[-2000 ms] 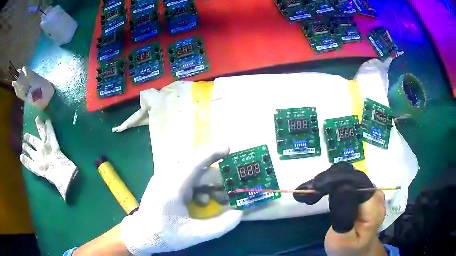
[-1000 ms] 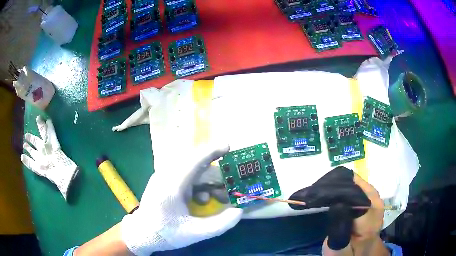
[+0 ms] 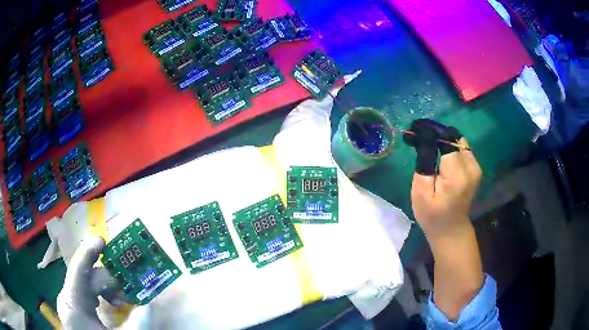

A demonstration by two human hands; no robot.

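My left hand [image 3: 87, 290], in a white glove, holds a green circuit board [image 3: 141, 261] by its left side at the lower left. My right hand [image 3: 439, 151], with black covers on some fingers, holds a thin brush [image 3: 402, 133] whose front end reaches into the round greenish pot [image 3: 365, 138] of dark-looking liquid. The brush tip is hidden in the pot. Three more circuit boards lie in a row on the white padded cloth [image 3: 226, 174], the rightmost one [image 3: 312, 194] nearest the pot.
A red mat [image 3: 139, 97] at the upper left holds rows and a cluster of boards. One board [image 3: 316, 72] lies at its right corner. A pink-red sheet [image 3: 478, 58] and a crumpled white wipe [image 3: 533, 103] are at the upper right. A yellow handle shows at the lower left.
The camera view has turned to the right. My right hand has moved the brush from the held board to the pot. My left hand still holds its board.
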